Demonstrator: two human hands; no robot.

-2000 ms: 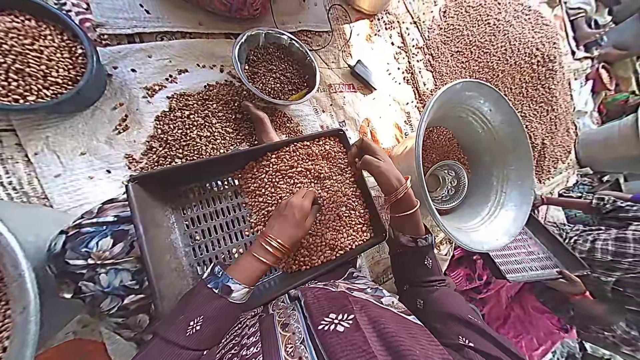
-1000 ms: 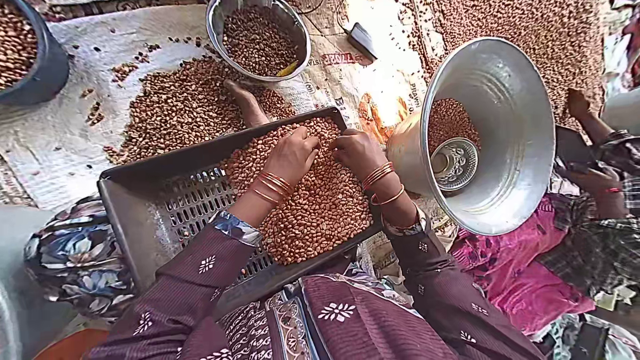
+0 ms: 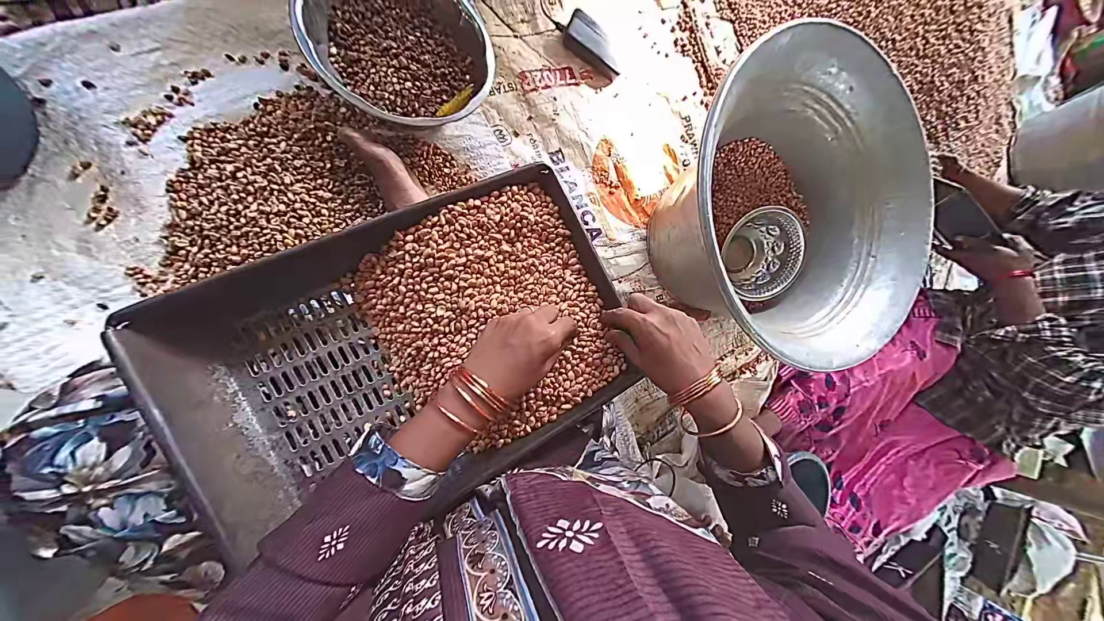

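A dark rectangular sieve tray (image 3: 155, 414) with a slotted bottom lies tilted before me. Reddish-brown nuts or beans (image 3: 466, 285) are heaped over its right part, while the slots at left are mostly bare. My left hand (image 3: 522, 349) rests on the heap, fingers bent down and close together; whether a nut is between them is hidden. At the tray's right rim, my right hand (image 3: 660, 341) has its thumb and fingers drawn together over the edge of the heap, and I cannot tell what they hold. Bangles circle both wrists.
Right of the tray, a large metal pot (image 3: 862, 198) lies tipped, holding nuts and a patterned metal bowl (image 3: 763, 254). Beyond the tray are a nut pile (image 3: 259, 190), a bare foot, a metal basin (image 3: 302, 34) of nuts and a black adapter (image 3: 591, 43). Another person's hands (image 3: 992, 250) hold a dark object.
My left hand has moved toward the near side of the heap, and my right hand has shifted to the tray's right rim. The other person's slotted tray, seen earlier, is out of sight.
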